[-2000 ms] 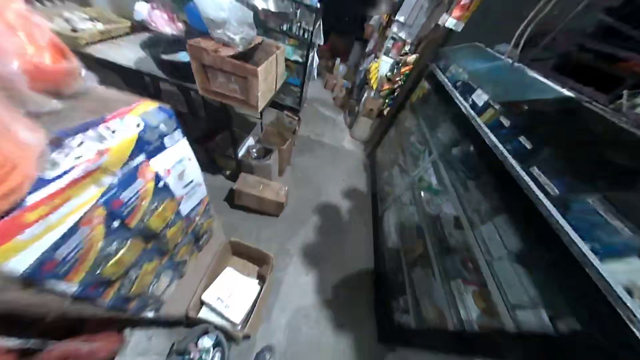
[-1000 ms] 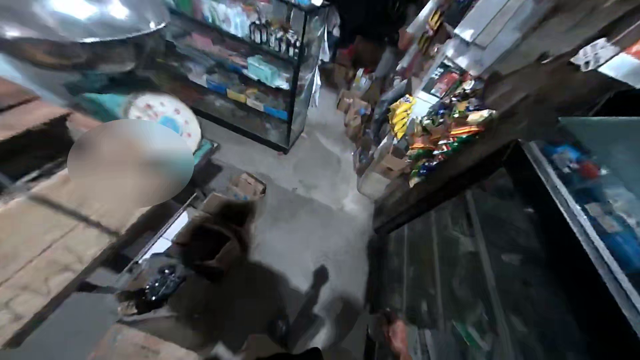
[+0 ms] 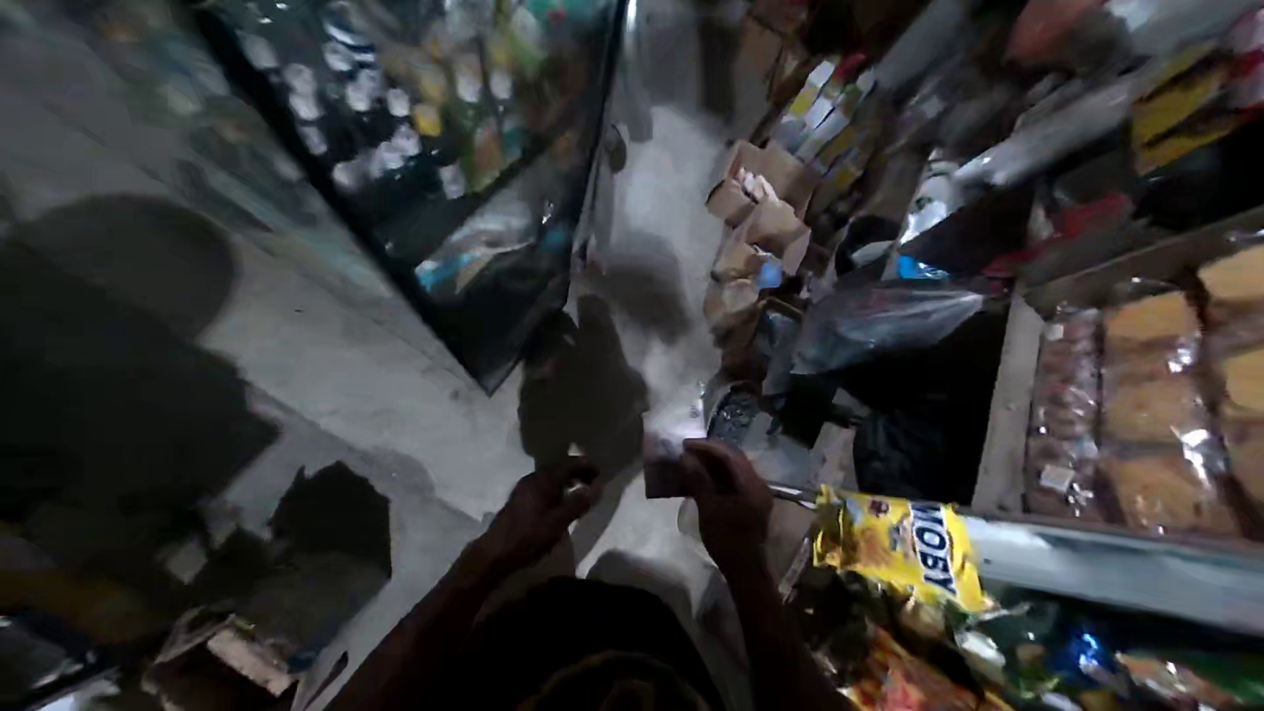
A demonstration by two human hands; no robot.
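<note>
My right hand (image 3: 729, 489) grips a small, dark, flat rectangular thing (image 3: 668, 464) at its right edge, with the thumb and fingers on it; blur hides what it is. To the left, my left hand (image 3: 548, 499) is held up with curled fingers, apart from the right one. Something small and pale shows at its fingertips, too blurred to name or to tell whether it is held. Both hands are over the concrete floor, in front of my dark clothing. Just right of the right hand hangs a yellow snack packet (image 3: 899, 548).
A glass display case (image 3: 425, 197) with bottles stands ahead on the left. Open cardboard boxes (image 3: 770, 222) line the right of the narrow aisle. A wooden tray (image 3: 1007, 405) of wrapped baked goods is at the right, above more snack packets (image 3: 918, 662).
The view has swung and moved forward along the aisle. Both my hands are now plainly in view, the right one with a flat thing in it.
</note>
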